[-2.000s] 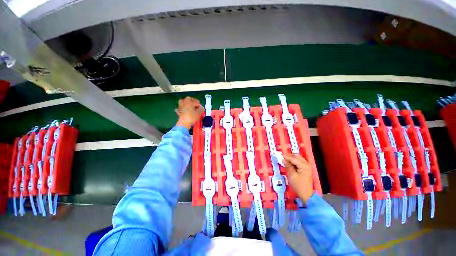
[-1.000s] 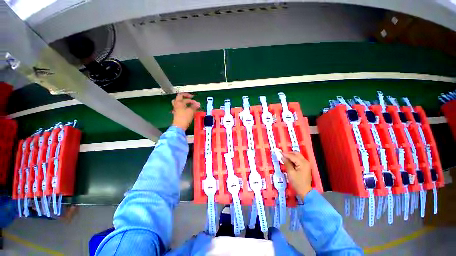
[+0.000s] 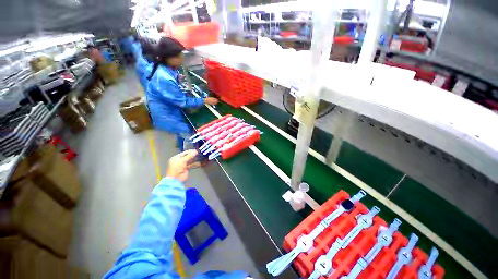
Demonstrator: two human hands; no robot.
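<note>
The near red tray [image 3: 323, 208] lies on the green bench at the lower right, cut off by the bottom edge. Several pale blue watches [image 3: 306, 243] lie across it. One at the back left shows a dark face [image 3: 348, 205]; the others show pale case backs. My left hand [image 3: 179, 165] is stretched forward at left centre, above the floor side of the bench, its fingers close together and pointing right. Whether it holds anything is too blurred to tell. My right hand is out of the picture.
A second watch tray [image 3: 240, 146] lies farther along the bench. A person in a blue smock [image 3: 166, 101] works beyond it, near a red crate [image 3: 232, 84]. A whitish pot [image 3: 303, 187] stands by the metal post [image 3: 306, 125]. A blue stool [image 3: 197, 223] is below.
The view has swung from above the tray to the left along the line. My left hand has left the tray's back left corner. My right hand has gone out of view.
</note>
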